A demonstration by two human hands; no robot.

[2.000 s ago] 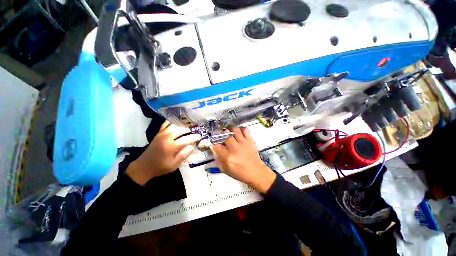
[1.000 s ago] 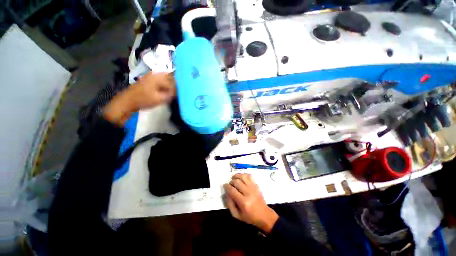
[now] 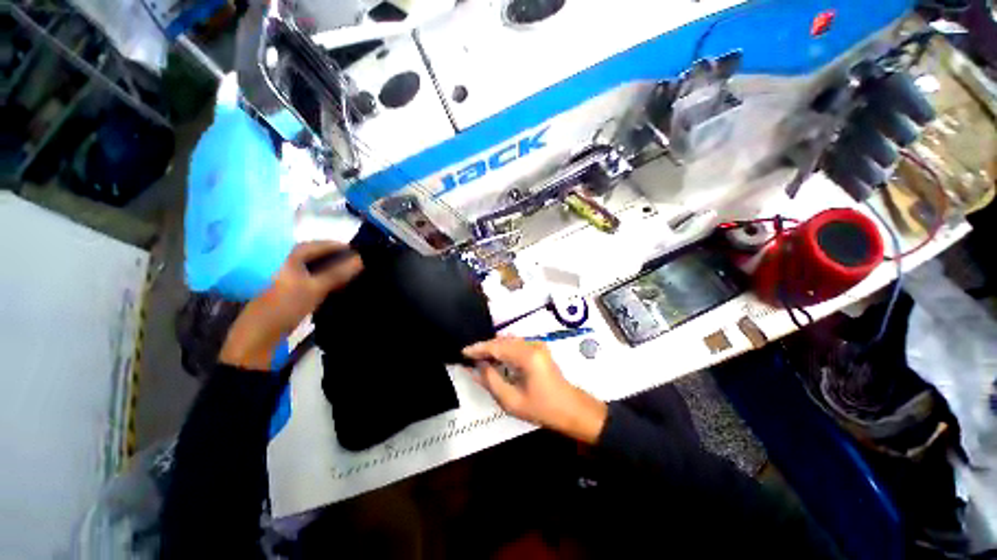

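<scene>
A black fabric piece (image 3: 421,301) lies in front of the needle area, its upper part beside the presser foot (image 3: 489,254). More black fabric (image 3: 388,394) lies below it on the white machine bed. My left hand (image 3: 297,293), slightly blurred, is at the upper left edge of the black fabric with its fingers pinched on it. My right hand (image 3: 525,377) pinches the lower right corner of the upper piece between thumb and fingers. The machine head (image 3: 612,98) with "JACK" lettering stands above.
A light-blue rounded cover (image 3: 235,208) hangs at the left. Right of the fabric are a white disc (image 3: 570,310), a blue tool (image 3: 560,335), a small metal disc (image 3: 589,348), a smartphone (image 3: 672,295) and a red cylindrical object (image 3: 820,257). Brown tabs (image 3: 718,340) lie near the front edge.
My left hand has come from behind the blue cover to the fabric. A black piece now lies spread before the needle. My right hand has moved up onto its corner. The view has shifted.
</scene>
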